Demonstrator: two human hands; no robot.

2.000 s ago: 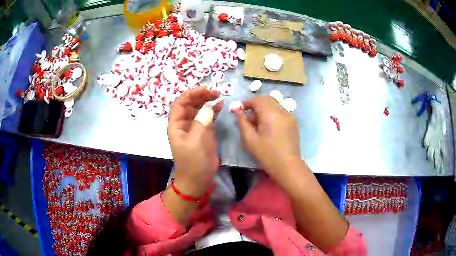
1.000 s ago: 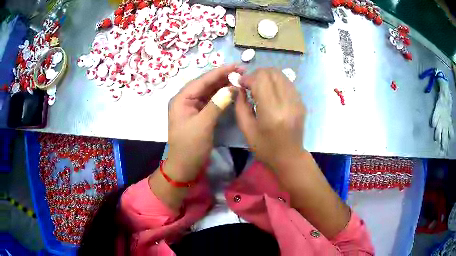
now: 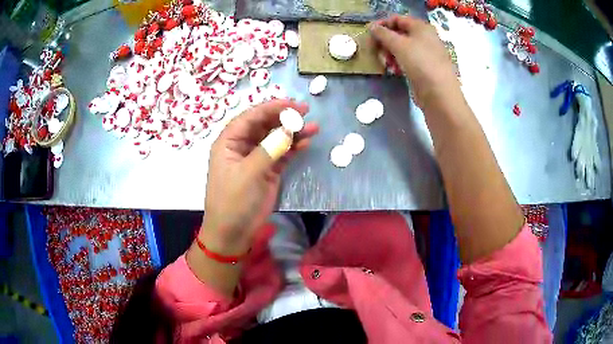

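My left hand (image 3: 245, 158) holds a white disc (image 3: 292, 120) between thumb and fingers, plain white side up. Its thumb has a pale yellow wrap. My right hand (image 3: 413, 54) is at the right side of the cardboard pad (image 3: 312, 57), its fingertips on a thin stick whose tip reaches the round white glue blob (image 3: 343, 47). More white discs lie on the bench: one just below the pad (image 3: 318, 84), an overlapping pair (image 3: 366, 112) and another touching pair (image 3: 341, 156). A large heap of red-and-white discs (image 3: 195, 80) lies to the left.
A dark slab (image 3: 269, 9) lies behind the pad. A tape ring (image 3: 38, 127) and dark rectangle (image 3: 33, 176) are far left. Red charms (image 3: 470, 12) line the back. A white glove (image 3: 586, 144) and blue-handled tool (image 3: 563, 91) lie far right. A blue bin (image 3: 151, 242) stands below the bench edge.
My right hand has moved away from my left, up and right to the cardboard pad. My left hand keeps a disc. The white disc pairs in front of the pad now show uncovered.
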